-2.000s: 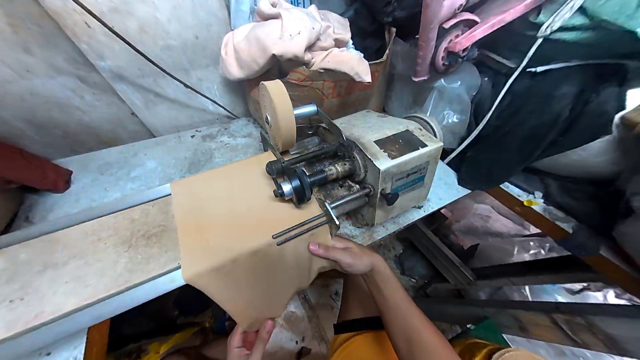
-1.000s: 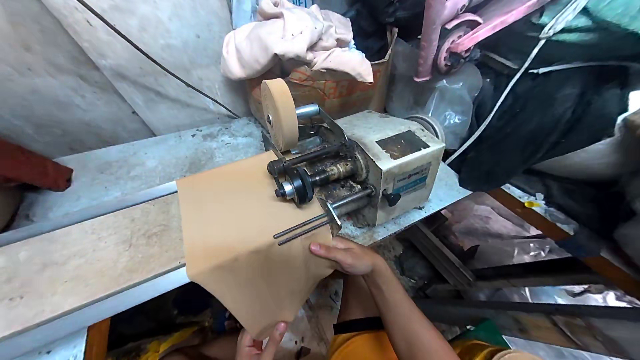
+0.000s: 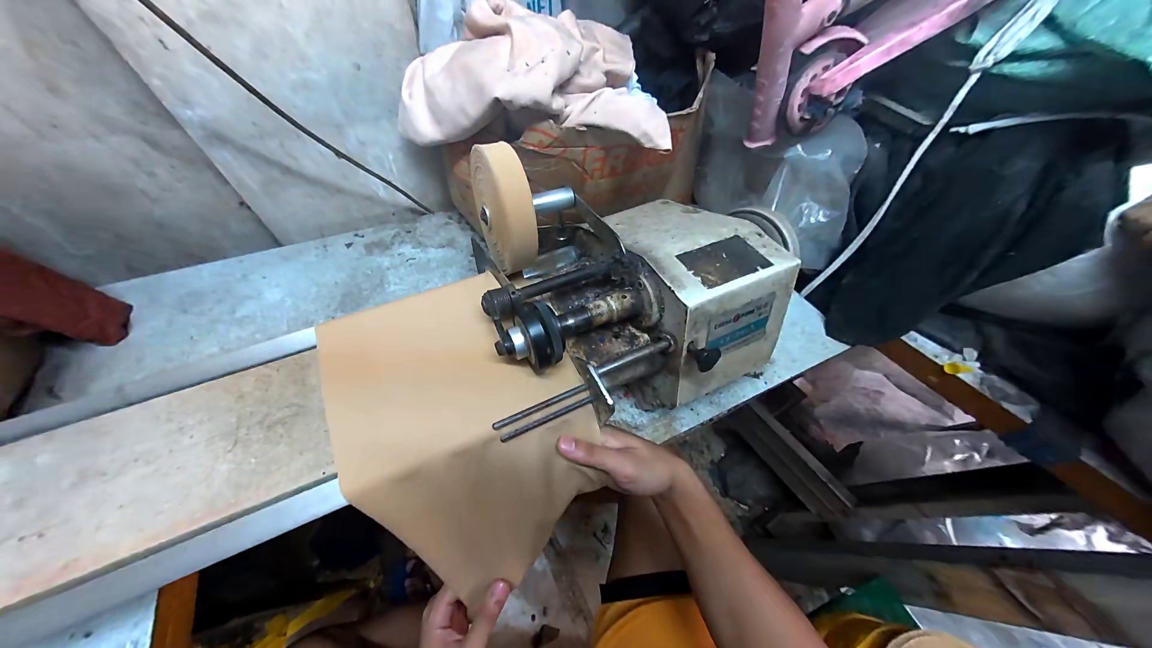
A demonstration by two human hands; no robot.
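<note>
A tan sheet of leather or similar material (image 3: 423, 396) lies partly on the bench, its near part hanging over the edge. My right hand (image 3: 630, 463) grips its right edge, thumb on top, just below two thin metal guide rods (image 3: 544, 418). At the bottom centre, my left hand (image 3: 463, 616) pinches the sheet's lower corner between thumb and fingers. The cream-coloured cutting machine (image 3: 720, 306) stands on the bench, with its black round cutter (image 3: 540, 335) over the sheet. A narrow tan roll (image 3: 504, 207) is mounted upright on the machine's spindle. The sheet hides the fingers beneath it.
A cardboard box (image 3: 585, 171) with pale pink cloth (image 3: 531, 72) on top stands behind the machine. A pink scooter frame (image 3: 774, 72) is at the upper right. The bench edge (image 3: 180, 531) runs along the left, with a red bundle (image 3: 63, 297) farther back. Metal bars lie at right.
The sheet has shifted slightly to the right along the bench, and my left hand has moved a little to the right with its lower corner. My right hand keeps its hold near the rods.
</note>
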